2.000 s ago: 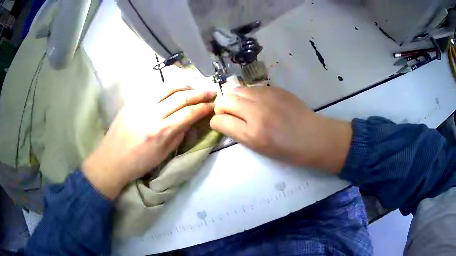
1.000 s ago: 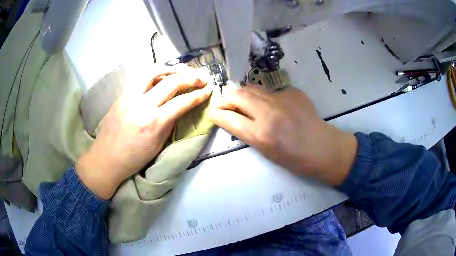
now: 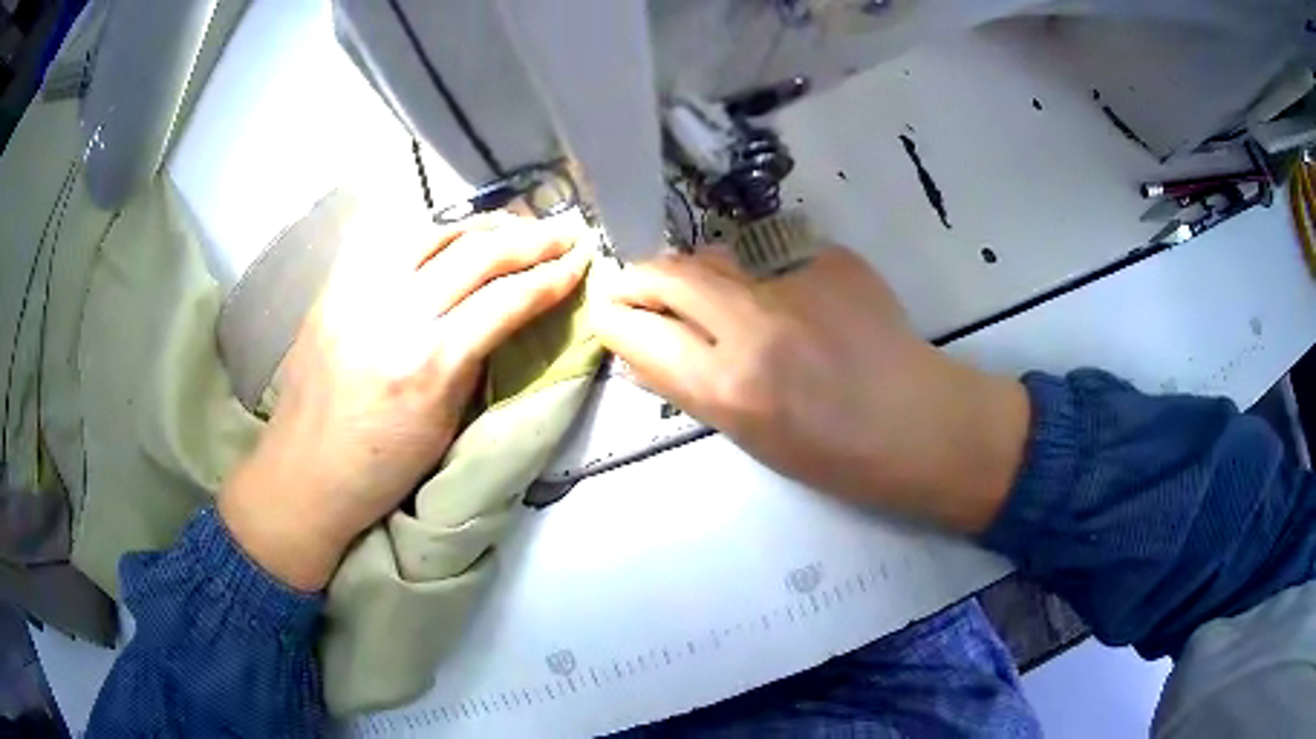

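A sage-green garment piece lies folded under my left hand, its olive inner side showing between my hands near the needle area. A grey-brown band shows left of my left hand. My left hand presses flat on the cloth, fingers pointing to the needle. My right hand has its fingertips bent onto the cloth edge just in front of the sewing machine head. The needle and presser foot are mostly hidden by the machine head and the glare.
More green lengths with grey-brown ends lie at the table's left. The white table has a printed ruler along its front edge. A red stick and dark metal tools lie at the right, with yellow loops at the far right.
The grey-brown band has come into view beside my left hand since the earliest frame. Both hands stay on the cloth at the needle area. The camera view has shifted a little.
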